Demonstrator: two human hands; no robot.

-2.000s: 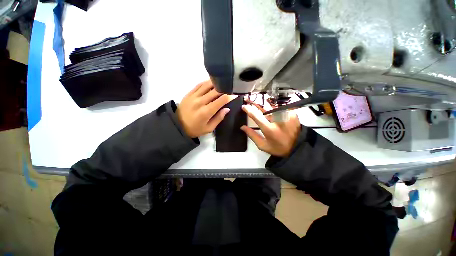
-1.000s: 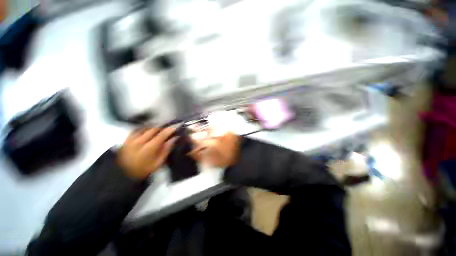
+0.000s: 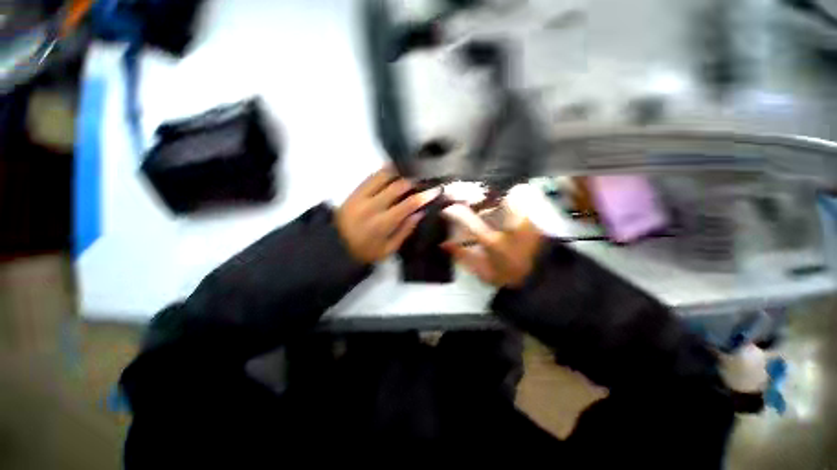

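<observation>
The frame is blurred. A black fabric piece [image 3: 427, 254] lies flat on the white table below the left end of the sewing machine [image 3: 587, 83]. My left hand [image 3: 381, 220] rests on its left side, fingers towards the needle area. My right hand [image 3: 496, 242] is at its right edge, with fingertips on or beside the fabric. Both hands seem to press the piece flat rather than grasp it. The needle and presser foot are hidden by the machine head and blur. A bright light shows between the hands and the head.
A stack of black cut panels [image 3: 216, 158] lies on the table at the left. A blue strip [image 3: 88, 165] runs along the left edge. A pink-lit phone [image 3: 628, 207] lies right of my right hand, with a grey box [image 3: 711, 234] beside it. Dark fabric [image 3: 170, 23] is at the top left.
The view swung right and then came back, so the machine and stack shifted in the picture. Both hands stay at the fabric piece, which lies in about the same place under the machine.
</observation>
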